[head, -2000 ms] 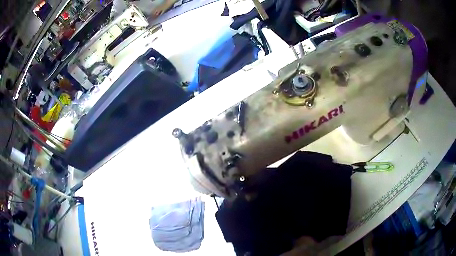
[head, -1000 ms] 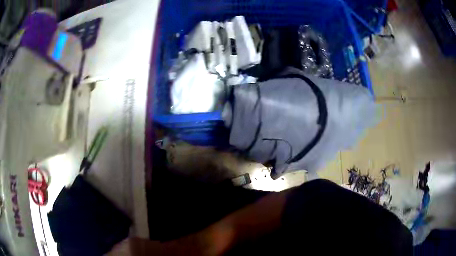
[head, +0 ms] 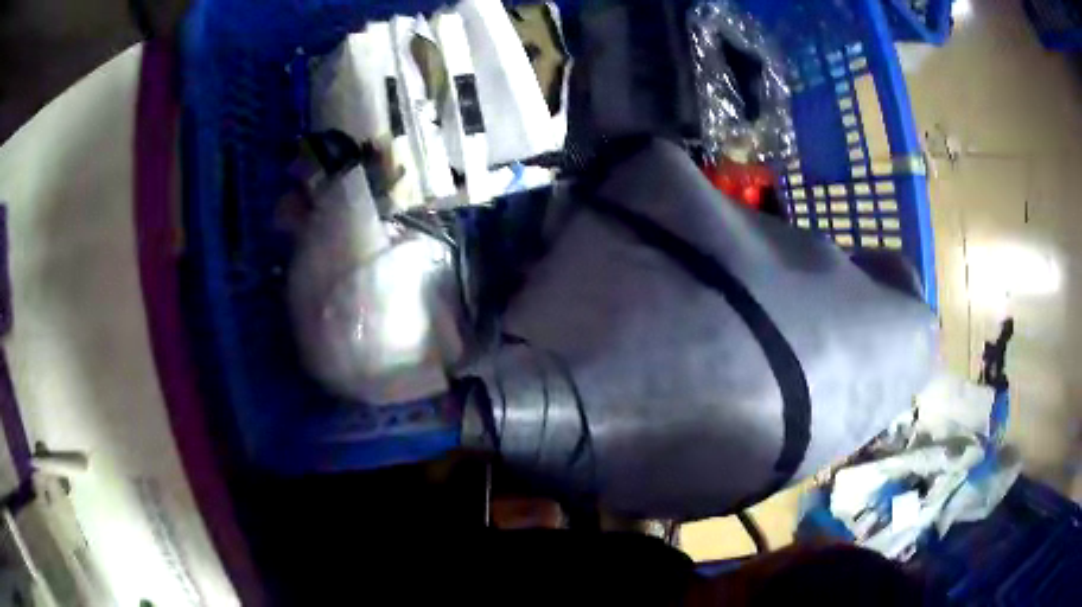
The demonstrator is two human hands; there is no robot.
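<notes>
A large grey fabric bundle [head: 664, 368] lies across the blue crate and over its near edge. A black tie [head: 777, 356] runs around it. Its folded left end shows curved dark edges. Neither of my hands shows clearly. A blurred brownish patch, perhaps part of my right hand or arm, is at the bottom edge, right of centre, below the bundle; its fingers cannot be made out. My left hand is not to be seen. Dark clothing fills the bottom middle.
The blue crate [head: 920, 225] also holds white packets [head: 504, 89], a shiny pale bag [head: 380, 314], crumpled clear plastic [head: 742, 89] and a small red thing [head: 742, 184]. The white machine table [head: 95, 285] is at left. Crumpled plastic and scraps lie at lower right on the tiled floor [head: 1009, 178].
The view has swung right from the sewing machine to the crate. The machine head, snips and dark pieces have left view. The bundle appears larger and its tie is in a different position.
</notes>
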